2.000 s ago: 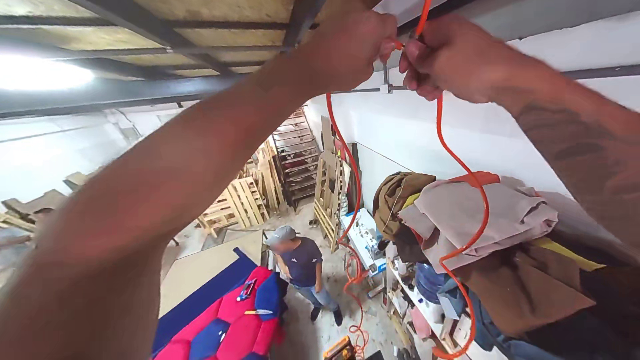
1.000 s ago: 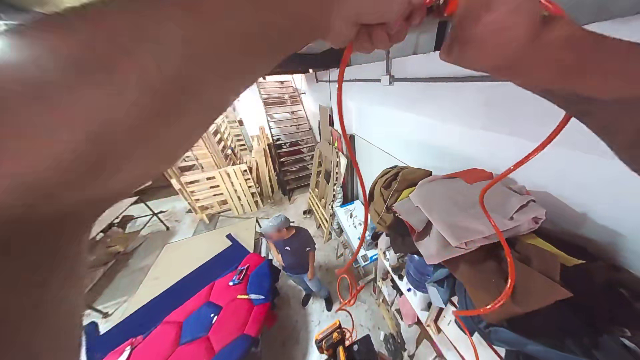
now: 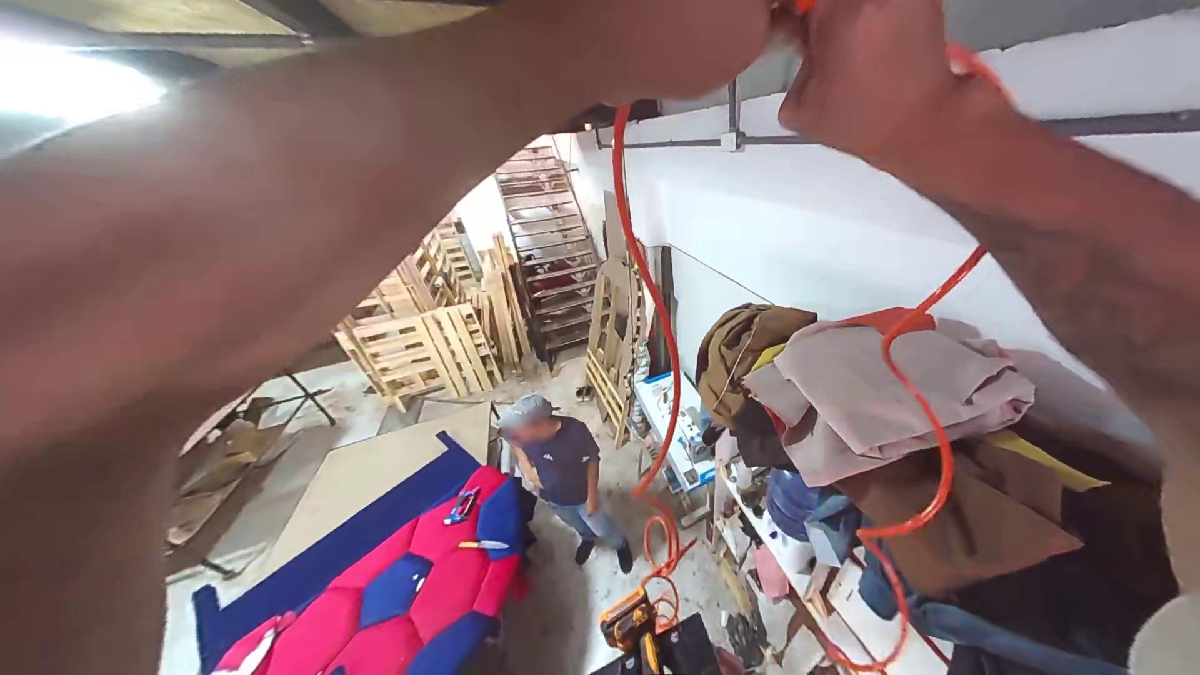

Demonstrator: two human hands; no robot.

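Note:
Both of my hands are raised at the top of the view, close together. My left hand (image 3: 694, 47) is closed around an orange air hose (image 3: 661, 309), which hangs down from it to loose coils near the floor. My right hand (image 3: 867, 66) is beside it, closed on another stretch of the same hose, which loops behind my right forearm and down over a pile of folded fabric (image 3: 891, 384). The fingertips and the bit of hose between the hands are partly cut off by the top edge.
Below, a person in a cap (image 3: 562, 459) stands beside a pink and blue tufted upholstery piece (image 3: 412, 581). Wooden pallets (image 3: 422, 352) and a steep staircase (image 3: 553, 244) are behind. A cluttered shelf (image 3: 787, 544) runs along the right wall; a yellow and black tool (image 3: 630, 621) lies below.
The hands have stayed together on the hose, now at the top edge. The hose's right side hangs in a different curve from two seconds ago.

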